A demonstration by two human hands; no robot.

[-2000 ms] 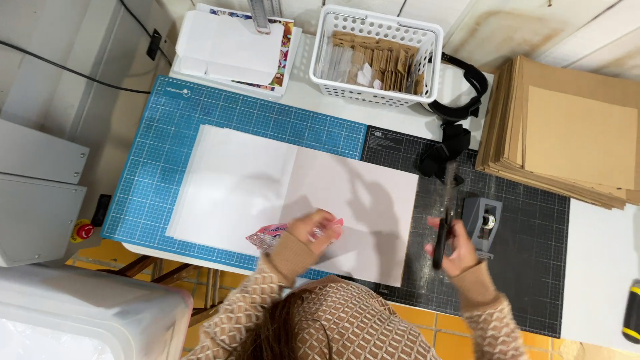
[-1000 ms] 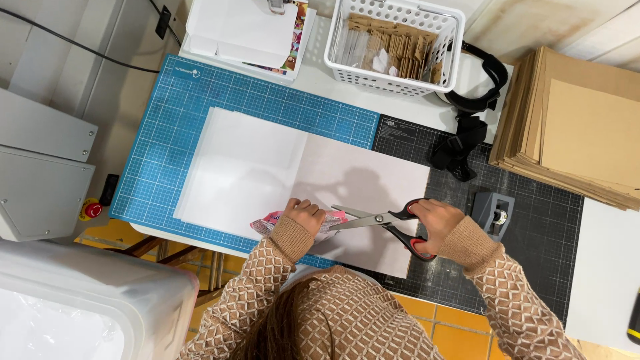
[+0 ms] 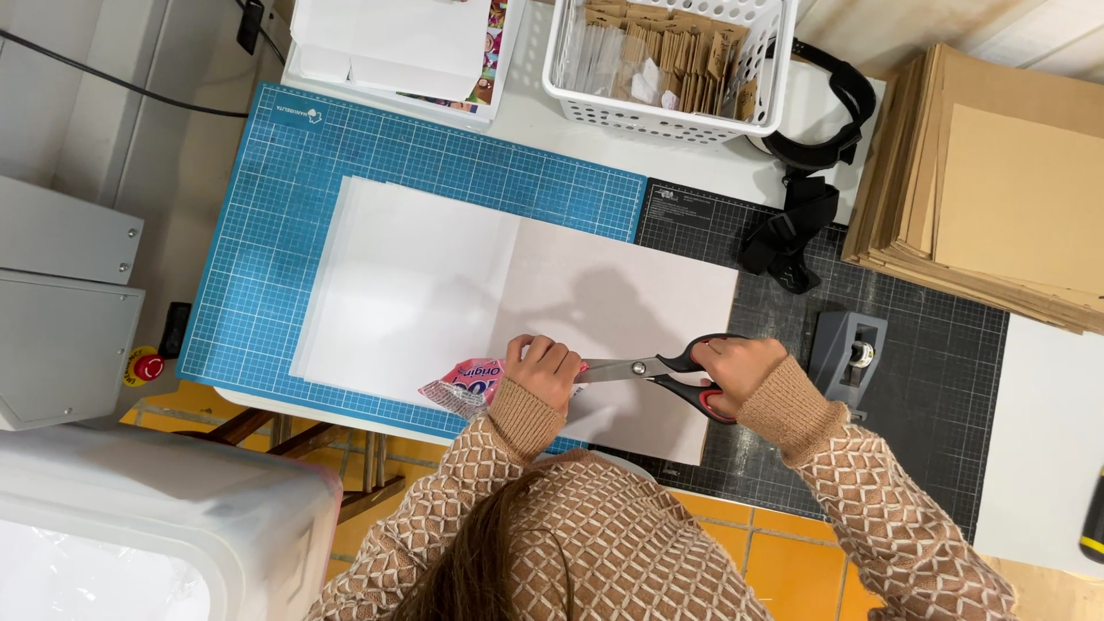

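My left hand (image 3: 545, 373) grips a pink printed plastic packet (image 3: 470, 384), whose wide end sticks out to the left. In my right hand (image 3: 743, 375) is a pair of scissors (image 3: 638, 369) with black and red handles, pointing left. The blades meet the packet's right end beside my left fingers; how far they are into it is hidden. Both hands are over the near part of an open stack of large white sheets (image 3: 414, 276), with a pale pinkish sheet (image 3: 621, 302) on its right side.
Blue (image 3: 276, 259) and black (image 3: 923, 397) cutting mats lie beneath. A grey tape dispenser (image 3: 849, 354) stands right of my right hand. Farther back are black straps (image 3: 789, 224), a white basket (image 3: 664, 125) of brown paper packets, stacked brown cardboard sheets (image 3: 1018, 198) and white papers (image 3: 388, 43).
The scissors, upright at the right two seconds ago, have come left and now point at the packet. Their blades, apart one second ago, now look closed together at the packet's end.
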